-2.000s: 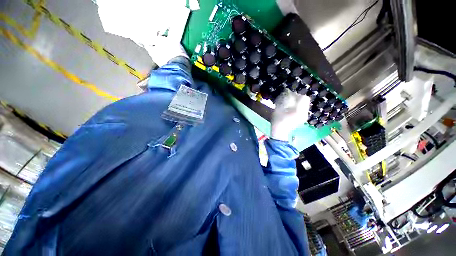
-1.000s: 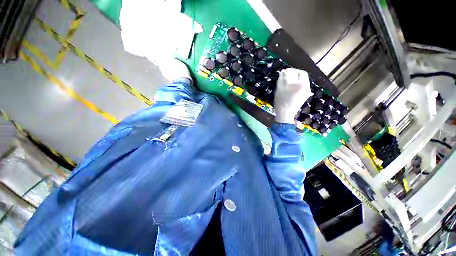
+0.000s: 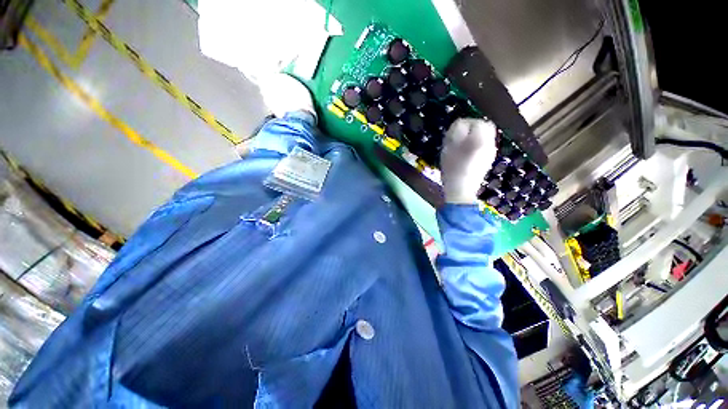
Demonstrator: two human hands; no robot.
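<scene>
A long green circuit board lies slantwise on a green mat, covered with rows of black capacitors. Yellow components line its near edge. My right hand, in a white glove, rests over the middle of the board with its fingers curled; what is under the fingers is hidden. My left hand, in a white glove, is at the mat's left end beside a white cloth-like heap. It blends into that white area, so its fingers cannot be made out.
Dark support strips lie beside the board, one along its far edge. A metal conveyor is beyond. At right is a white machine frame with another capacitor board. A black bin stands below my right sleeve.
My right hand moved from the board's near edge onto its middle, then stayed over it with fingers curled. My left hand stays near the white heap. The whole view has shifted slightly.
</scene>
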